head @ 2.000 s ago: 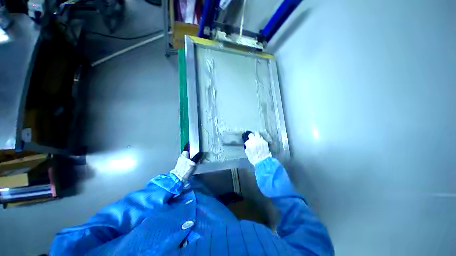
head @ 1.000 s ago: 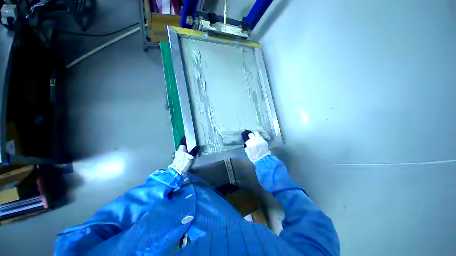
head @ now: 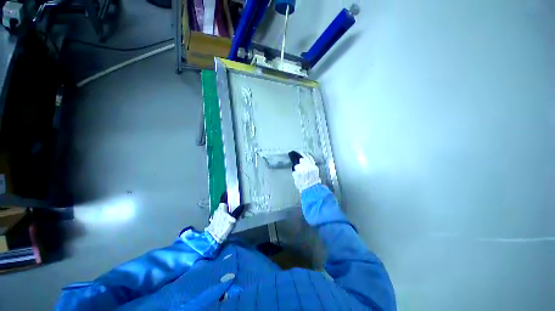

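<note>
The stencil frame point(head: 229, 146), silver with a yellow strip at its far edge, lies flat in front of me. Its grey-green stencil sheet point(head: 277, 112) has grey paste streaks point(head: 248, 118) down the left and right sides. My right hand point(head: 305, 171), in a white glove with dark fingertips, holds the squeegee point(head: 277, 159) on the sheet, a little nearer than its middle. My left hand point(head: 223, 220), gloved alike, grips the frame's near left corner, with dark fingertips on either side of the rail. What lies under the sheet is hidden.
The green bench top point(head: 213, 140) shows along the frame's left side. Two blue cylinders point(head: 330, 36) stand behind the frame. A shelf with a cardboard box point(head: 207, 51) is at the back left. A dark bench and stacked boxes point(head: 15, 234) are at far left.
The squeegee and my right hand have moved from the frame's near end toward the far side. My left hand stays on the near left corner. The view has shifted somewhat.
</note>
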